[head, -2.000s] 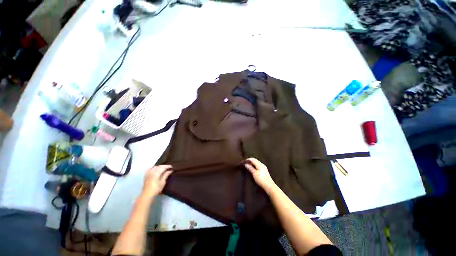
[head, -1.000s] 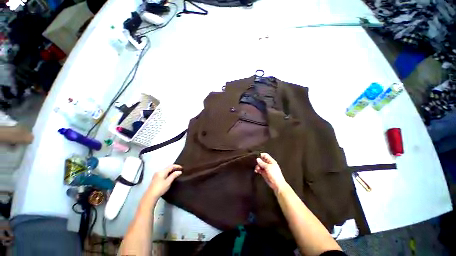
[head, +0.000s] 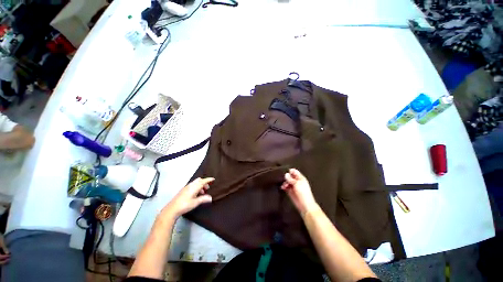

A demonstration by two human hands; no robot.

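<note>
A dark brown vest (head: pixel 353 171) lies on the white table, with its hanger hook (head: pixel 294 76) showing above the neckline. Its left front is partly turned up and shows the purplish-brown lining (head: pixel 248 212). My right hand (head: pixel 298 189) is bare and pinches the folded front edge near the middle. My left hand (head: pixel 193 196) is bare and lies at the vest's left side by the fold, fingers spread; whether it grips cloth is unclear. A strap (head: pixel 185 152) trails left from the vest and another strap (head: pixel 419 186) trails right.
At left are a white basket (head: pixel 165 132), a purple bottle (head: pixel 87 144), other bottles, a long white bar (head: pixel 135 201) and black cables. At right are spray cans (head: pixel 409 112), a red thread cone (head: pixel 438 160) and a thin orange-and-white tool (head: pixel 401 202). A person's arm (head: pixel 16 137) shows at far left.
My left hand has shifted a little inward and its fingers have spread. The front panel's fold has bunched higher. The view has shifted, and more of the person at left shows.
</note>
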